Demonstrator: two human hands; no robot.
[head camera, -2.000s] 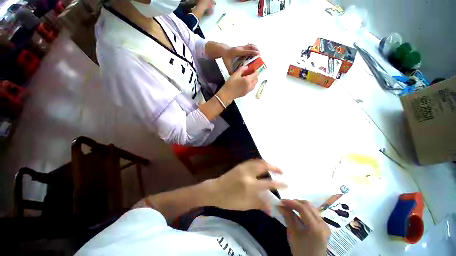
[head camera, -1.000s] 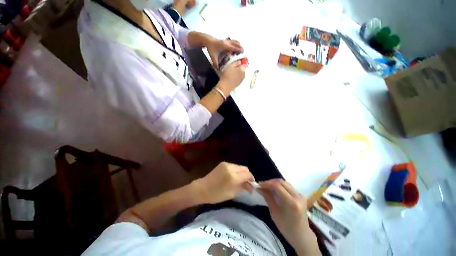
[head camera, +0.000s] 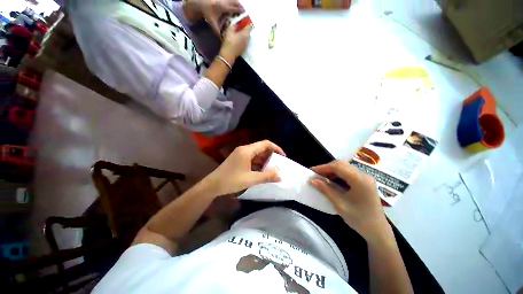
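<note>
A plain white glossy sheet is held low in front of my shirt, just off the table's edge. My left hand grips its left part between thumb and fingers. My right hand grips its right part, thumb on top. Any sticker at my fingertips is too small to tell. A retail box lies on the table right beside my right hand, its white panel with small pictures facing up.
A blue and orange tape dispenser stands at the right. A yellow paper scrap lies beyond the retail box. A brown carton is at the far right. A co-worker in lilac holds a red and white box. Wooden chairs stand below left.
The white sheet now shows broadly between my hands, which were pinched close together around a small white bit. The view has shifted, and the retail box shows more fully.
</note>
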